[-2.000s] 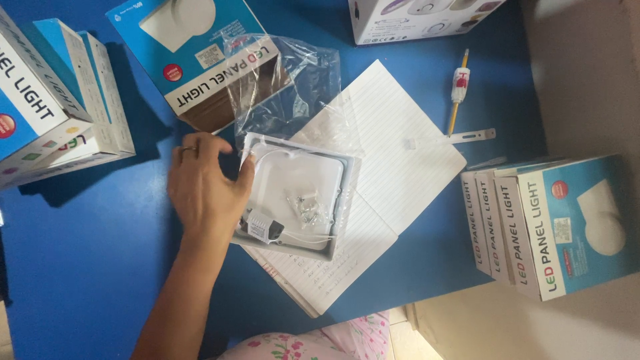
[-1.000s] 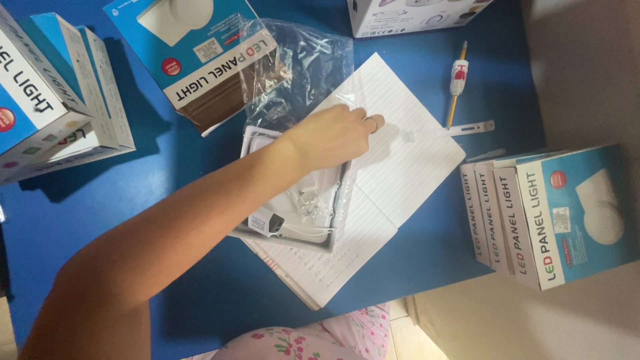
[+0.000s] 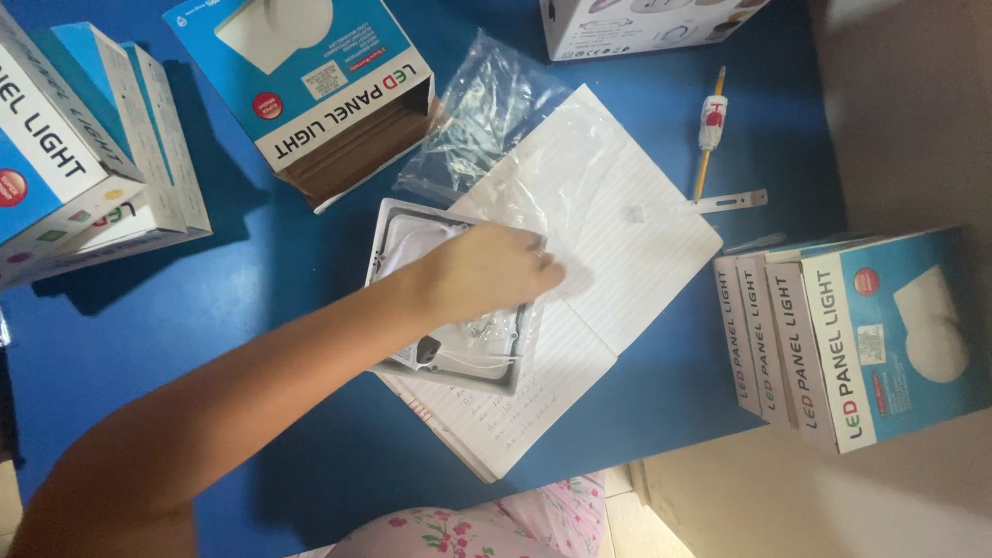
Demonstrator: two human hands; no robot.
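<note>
My left hand [image 3: 496, 267] reaches palm down across a square white LED panel light [image 3: 515, 376], its fingers bent over the right rim beside a clear plastic bag [image 3: 484, 116]. Whether the fingers grip the bag or the rim is hidden. Inside the panel light lie a small clear packet [image 3: 487, 329], a thin white wire [image 3: 469, 364] and a black part [image 3: 427, 349] partly under my wrist. The light rests on an open lined notebook [image 3: 612, 302] with handwriting, and the bag spreads above and right of it. My right hand is not in view.
An open LED panel light box [image 3: 364, 139] lies at the upper left. More such boxes stand at the left [image 3: 167, 147] and right [image 3: 837, 341]. Another carton [image 3: 659, 31] is at the top edge. A pencil [image 3: 703, 174] with a wrapped middle touches a slotted white strip [image 3: 725, 203].
My left hand was at the light's left rim two seconds ago. It crossed to the right side, over the notebook, and now sits slightly lower, over the light's right rim.
</note>
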